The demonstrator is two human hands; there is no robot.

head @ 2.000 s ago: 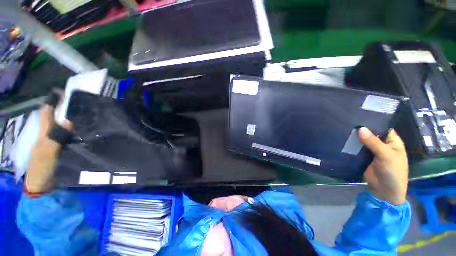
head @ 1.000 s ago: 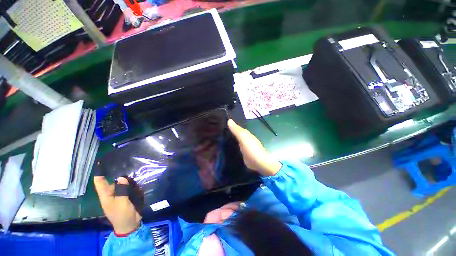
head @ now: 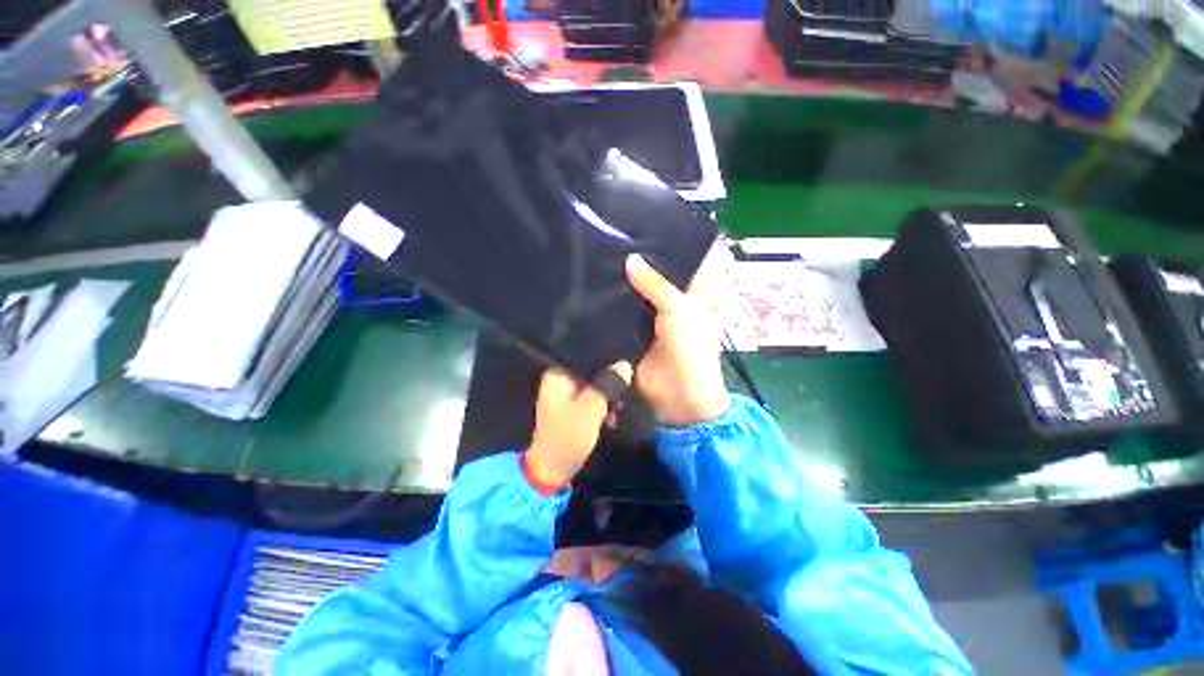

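Observation:
A dark glossy flat panel (head: 515, 211), perhaps an assembled laptop, is held up tilted over the bench, with a small white label near its left edge. My left hand (head: 570, 420), with a black finger cot, grips its near lower edge. My right hand (head: 680, 350) grips it just to the right, thumb on the upper surface. The panel's underside is hidden. Behind it, a stack topped by a dark glossy slab with a white sheet edge (head: 710, 145) is partly covered.
White sheets (head: 231, 297) are stacked at left, beside a partly hidden blue bin (head: 376, 284). A red-marked sheet (head: 792, 306) lies right of centre. A tall stack of open laptop bases (head: 1043, 317) stands at right. A blue crate with pale-edged pieces (head: 297, 594) is low at left.
The panel has been raised and turned from low over the bench. My left hand has moved right, close beside my right hand. The view has shifted.

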